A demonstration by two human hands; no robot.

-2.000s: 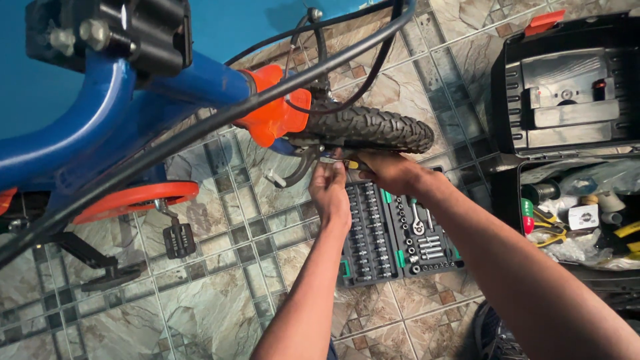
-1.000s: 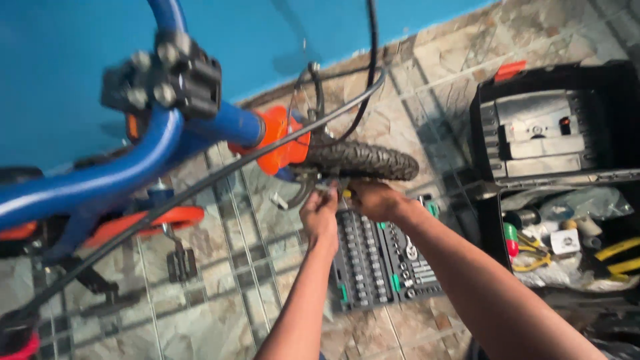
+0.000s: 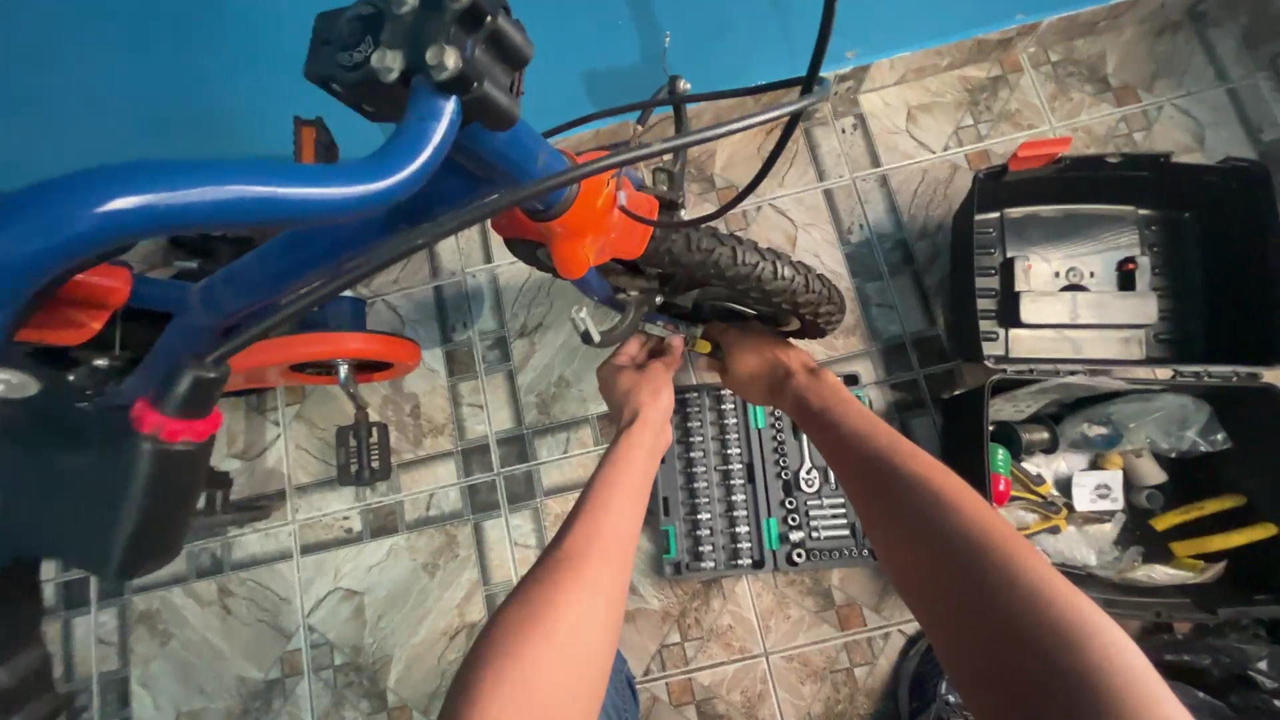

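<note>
A blue bicycle frame point(image 3: 270, 200) with an orange fork crown cover point(image 3: 600, 225) fills the upper left. My left hand point(image 3: 642, 375) pinches a small part beside the metal brake arm point(image 3: 612, 322), near the knobby front tire point(image 3: 750, 275); the part is too small to name. Close to its right, my right hand point(image 3: 755, 362) grips a tool with a yellow and black handle point(image 3: 703, 346), its far end at the brake arm. Most of that tool is hidden by the fingers. Below both hands lies an opened socket set point(image 3: 710, 480) on the tiled floor.
At the right stands an opened black toolbox point(image 3: 965, 270) holding yellow-handled pliers point(image 3: 1040, 515), plastic bags and small parts. A brake cable point(image 3: 480, 210) crosses over the frame. The orange chain guard point(image 3: 320, 362) and a black pedal point(image 3: 363, 453) are at left, a blue wall point(image 3: 720, 45) behind.
Both hands stay together at the brake beside the front wheel, with only small shifts of the fingers. The view has swung somewhat.
</note>
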